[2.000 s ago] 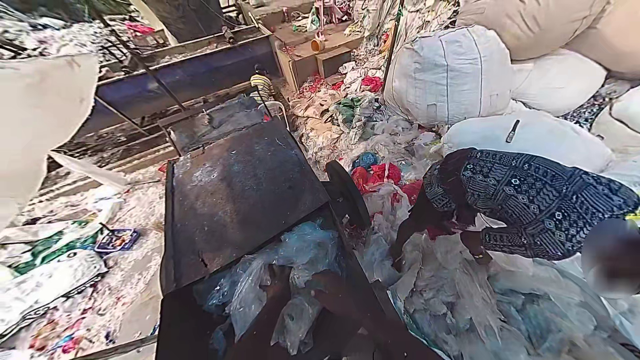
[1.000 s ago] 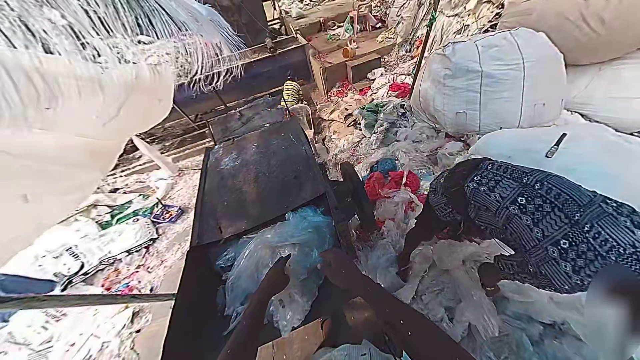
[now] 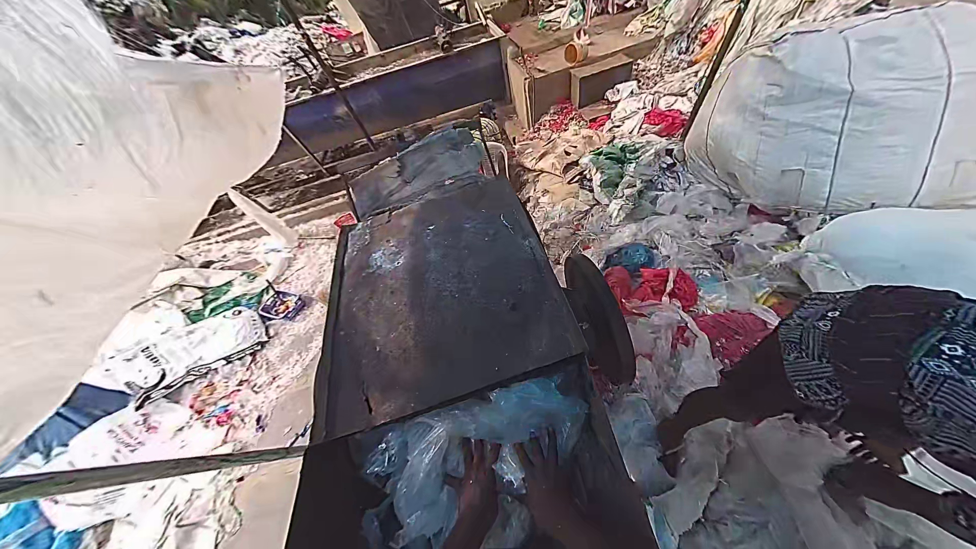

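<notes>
My left hand (image 3: 478, 476) and my right hand (image 3: 540, 465) lie side by side on a heap of clear and bluish plastic film (image 3: 435, 450), fingers spread and pointing forward. The film fills the near opening of a dark metal machine (image 3: 457, 297), against the edge of its flat sheet-metal cover. Neither hand is closed around the film; both palms face down on it. A round dark wheel (image 3: 598, 320) stands at the machine's right side.
A co-worker in a patterned garment (image 3: 942, 366) bends over loose film (image 3: 755, 488) at right. Red plastic bags (image 3: 656, 288) lie beyond the wheel, near a large white bale (image 3: 831, 114). A strap (image 3: 152, 467) crosses at lower left. White sheeting (image 3: 130, 206) hangs at left.
Both hands have moved forward onto the film from nearer the front of the opening. They are more spread than one second ago. The view has shifted somewhat.
</notes>
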